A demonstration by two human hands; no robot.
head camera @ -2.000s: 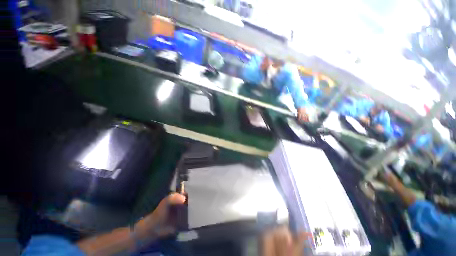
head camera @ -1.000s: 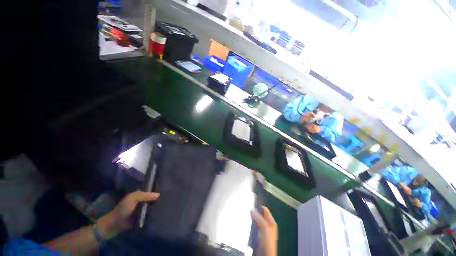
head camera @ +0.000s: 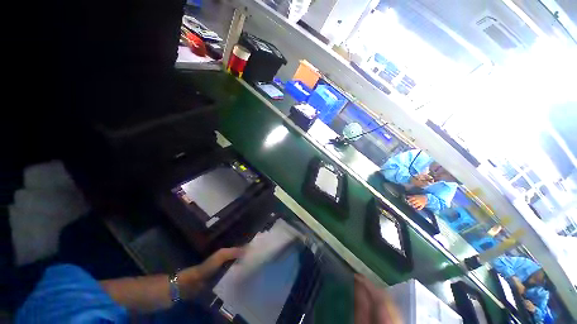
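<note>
A half-assembled tablet [head camera: 256,288] lies tilted in front of me, its silver face up and its dark frame at the right. A blurred pale flat piece [head camera: 269,242] shows over its upper left part; I cannot tell whether it is loose. My left hand [head camera: 212,269] holds the tablet's upper left edge, its fingers partly hidden. My right hand [head camera: 373,304] is blurred and cut off by the bottom edge, to the right of the tablet and apart from it. Whether it holds anything is unclear.
Another tablet rests on stacked black trays [head camera: 190,223] at left. A white board tray [head camera: 421,304] stands at lower right. Tablets in black trays [head camera: 328,180] lie on the green belt [head camera: 278,152] behind a pale rail. Workers' blue sleeves [head camera: 405,166] show across it.
The dark flat piece my left hand held over the tablet no longer shows there. My right hand has left the tablet's right edge. The view has shifted, moving the belt rightward.
</note>
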